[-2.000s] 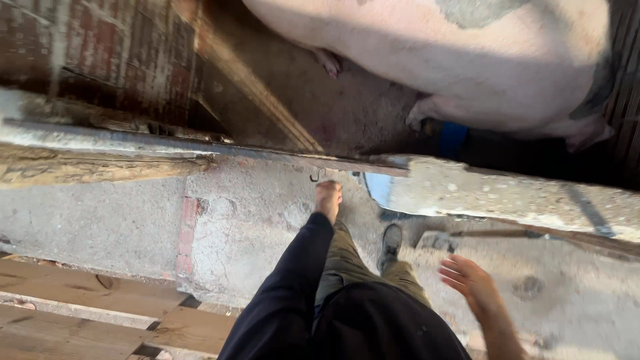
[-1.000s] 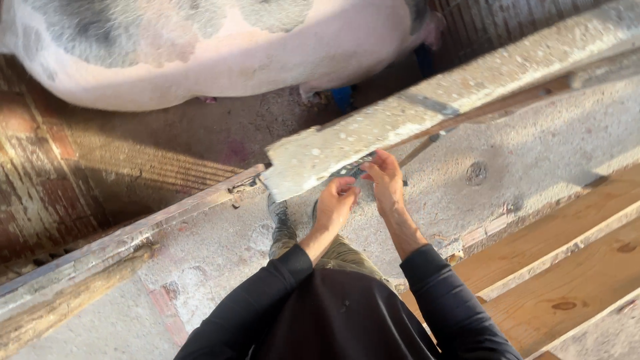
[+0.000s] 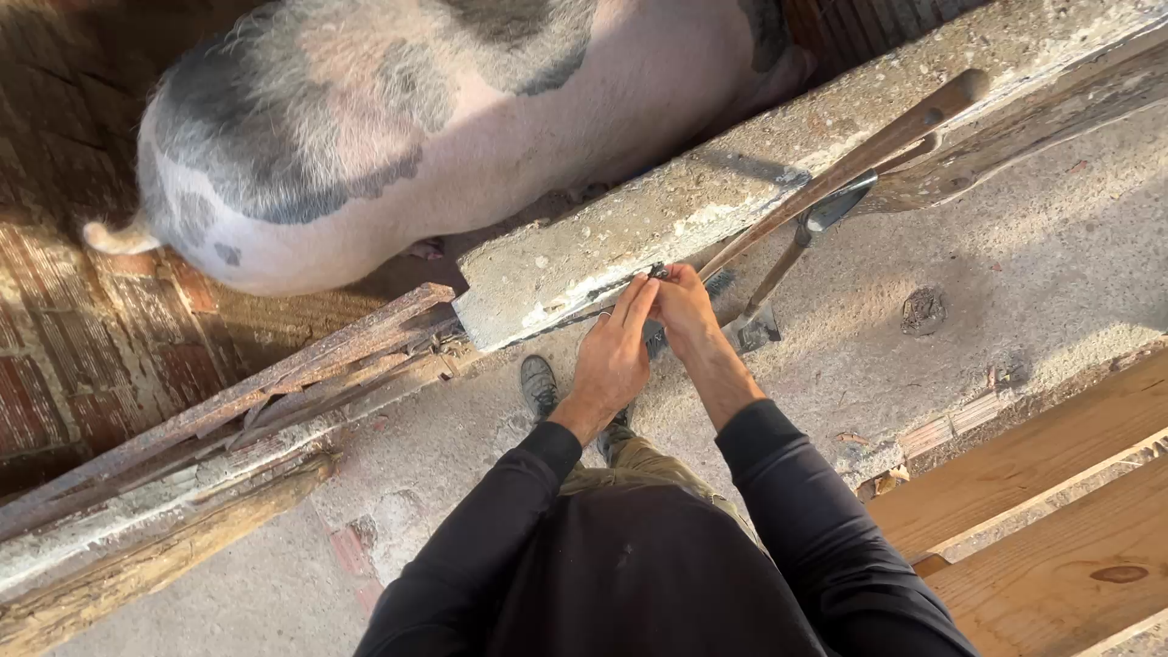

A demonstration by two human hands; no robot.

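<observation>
My left hand [image 3: 616,360] and my right hand [image 3: 686,308] meet at the near edge of a concrete wall top [image 3: 602,233]. Between their fingertips is a small dark metal piece [image 3: 656,271], perhaps a chain end or latch; its shape is too small to settle. A dark chain or wire [image 3: 570,317] runs from there along the wall's side toward the rusty gate rail [image 3: 347,347]. My right fingers pinch at the dark piece, while the left fingertips touch beside it; whether they grip it too is hidden.
A pink and black pig [image 3: 365,137] stands behind the wall. Close to my right hand, a long wooden handle [image 3: 849,164] and a small shovel [image 3: 762,324] lean on the wall. Wooden planks [image 3: 1049,566] lie at the lower right. A rough pole [image 3: 164,566] runs along the gate at left.
Two seconds ago my hands were apart, the right one open; they came together at the wall edge and remain there. The view has turned and shifted. Leaning tools now show at right.
</observation>
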